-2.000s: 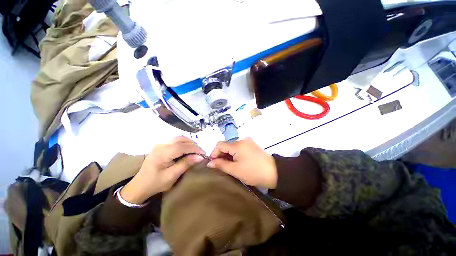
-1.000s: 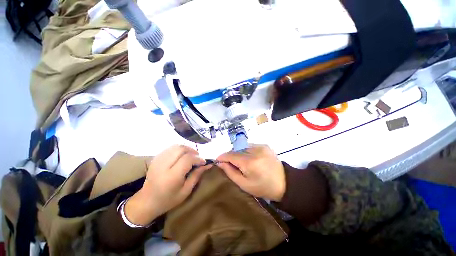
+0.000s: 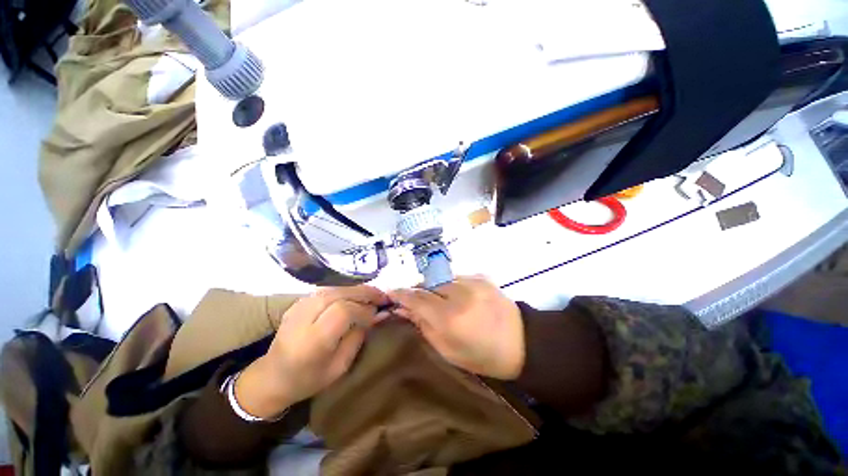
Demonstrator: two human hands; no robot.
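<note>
Khaki shell fabric [image 3: 409, 400] hangs from both hands over the table's front edge, towards the lap. My left hand [image 3: 321, 339] pinches its top edge between thumb and fingers. My right hand [image 3: 470, 325] pinches the same edge right beside it, the fingertips almost touching. A short dark bit shows between the fingertips; its detail is too small to tell. The presser foot with its grey-blue guard [image 3: 435, 268] is just above my right hand. The white sewing machine [image 3: 400, 84] lies beyond, with a curved metal take-up lever guard [image 3: 311, 251] at left.
Red-handled scissors [image 3: 590, 218] lie right of the needle, partly under a dark glossy device [image 3: 567, 158] held by a black strap [image 3: 711, 84]. Brown scraps [image 3: 738, 216] lie at right. A khaki and navy bundle [image 3: 139, 372] hangs at left; a khaki pile [image 3: 112, 121] lies behind.
Both hands and the fabric edge have moved slightly lower in the view than two seconds ago, still pinching the edge. The camera view has shifted over the machine.
</note>
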